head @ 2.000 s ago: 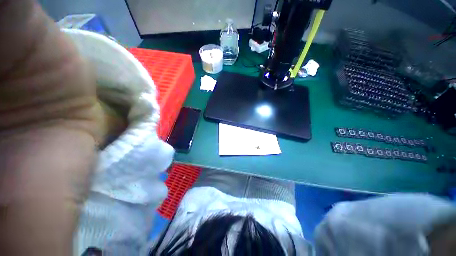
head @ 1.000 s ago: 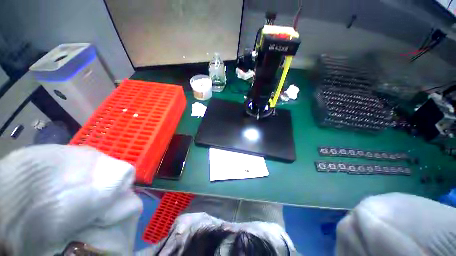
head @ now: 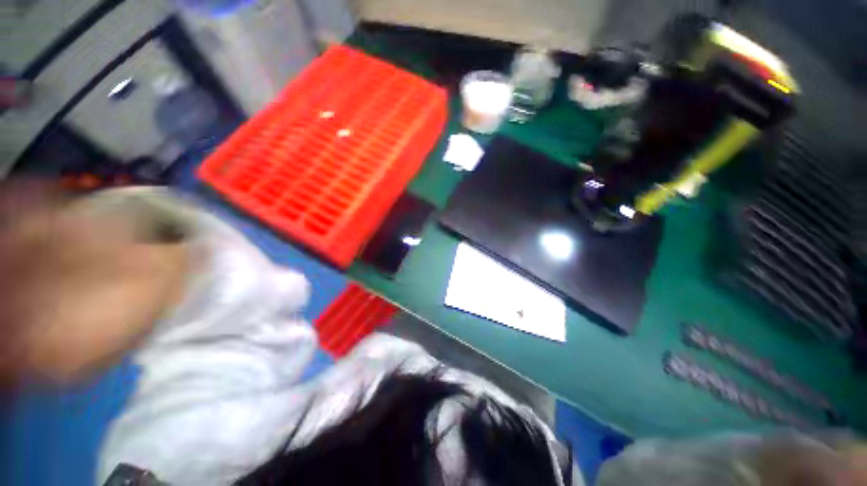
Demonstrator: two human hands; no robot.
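Observation:
My left hand (head: pixel 86 294) is large and strongly blurred at the left edge, below a white sleeve; its fingers cannot be made out. My right hand (head: pixel 825 465) is a blurred patch of skin cut off at the bottom right corner. Nearest in front are the black microscope base plate (head: pixel 504 195) with a bright light spot, the black microscope (head: pixel 665 142) with a yellow stripe above it, and a white paper sheet (head: pixel 499 294) with a small dark speck at the plate's front edge. Neither hand touches them.
An orange-red slotted tray (head: pixel 333 152) stands left, beside a dark smartphone (head: pixel 394 237). A tub (head: pixel 485 100), bottle (head: pixel 532 81) and tissue (head: pixel 464 152) are behind. Two module rows (head: pixel 741 389) and stacked trays (head: pixel 799 252) lie right. Another red tray (head: pixel 352 318) is below the bench edge.
The view has tilted, and the bench now slopes down to the right. My left hand has come into view again at the left, and a bit of my right hand shows at the corner.

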